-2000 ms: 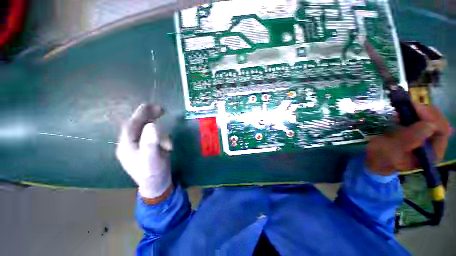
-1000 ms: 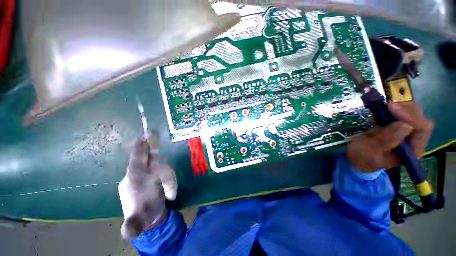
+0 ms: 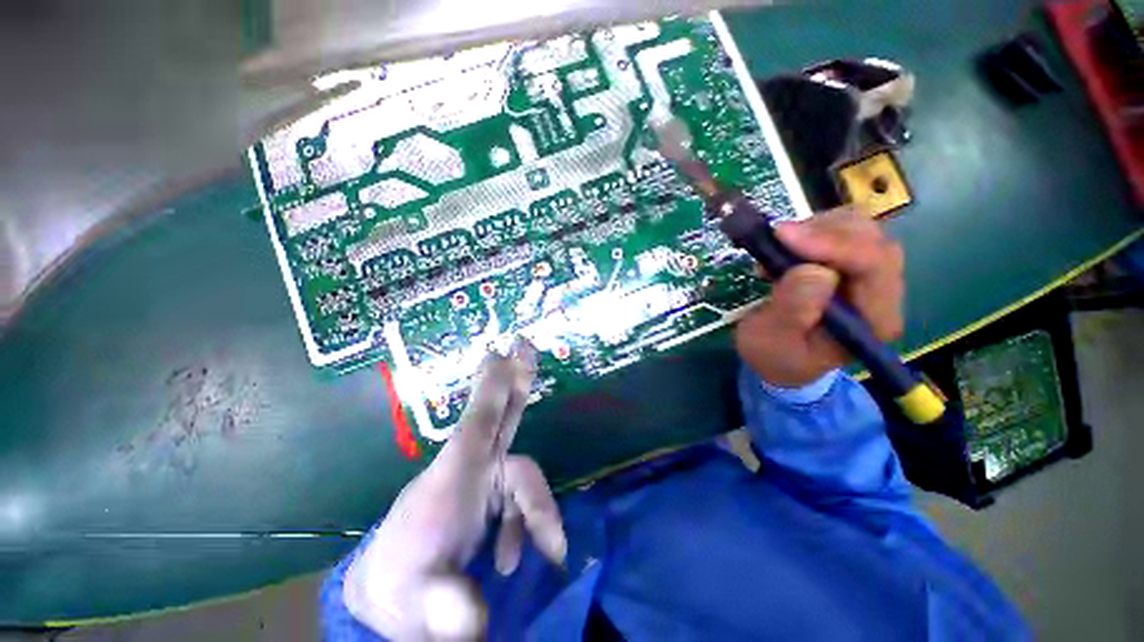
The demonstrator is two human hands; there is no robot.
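Note:
The green printed circuit board [image 3: 433, 238] lies on the mat, solder side up, with strong glare near its front edge. My right hand [image 3: 822, 295], bare, grips the dark soldering iron [image 3: 868, 351]; its metal tip is over the right part of the board. My left hand [image 3: 464, 502], in a white-grey glove, has its pinched fingertips over the board's front left edge. Thin solder wire [image 3: 226, 536] trails across the mat to this hand; its end at the fingertips is lost in the glare. A red carrier strip [image 3: 399, 414] shows beside the board's front left corner.
An iron stand [image 3: 872, 94] with a yellow sponge [image 3: 874, 184] is right of the board. A translucent hood [image 3: 126, 113] covers the upper left. Dark specks [image 3: 195, 414] lie on the mat at left. A black-framed board [image 3: 1016, 401] is below the bench edge at right.
My left hand has moved right, from the mat to the board's front edge. The view has shifted, so the board appears further left. My right hand still holds the iron over the board.

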